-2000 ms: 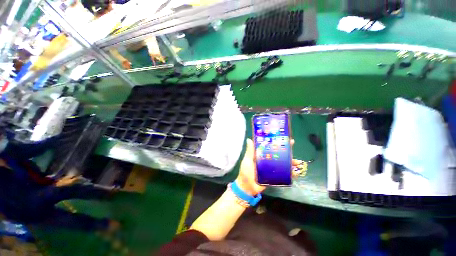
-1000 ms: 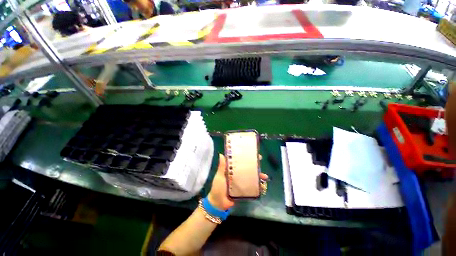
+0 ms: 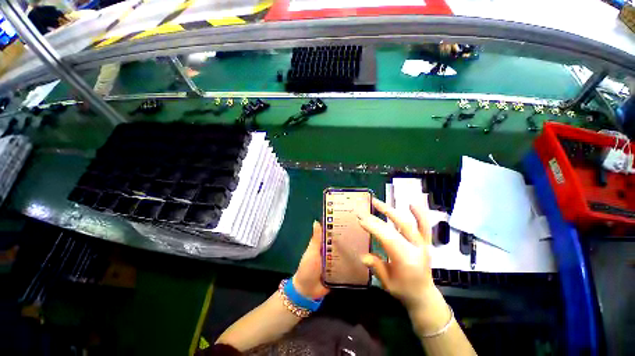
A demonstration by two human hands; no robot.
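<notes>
A smartphone [image 3: 341, 243] is held upright above the bench edge, its lit pinkish screen showing a list. My left hand [image 3: 312, 265] holds it from the left and below; most of its fingers are hidden behind the phone. My right hand [image 3: 400, 257] is over the phone's right side with fingers spread, a fingertip at or just above the screen; contact cannot be told. It holds nothing.
Stacked black trays [image 3: 167, 174] with white layers stand left. The right tray [image 3: 480, 278] bears white sheets, small black housings and a loose white divider sheet [image 3: 491, 201]. A red bin [image 3: 557, 163] and blue bin [image 3: 567, 257] are far right. Corded units [image 3: 306, 111] lie along the line.
My right hand has come in from the right over the phone. The screen went from a blue icon page to a pale list. The view has shifted, bringing the red and blue bins in.
</notes>
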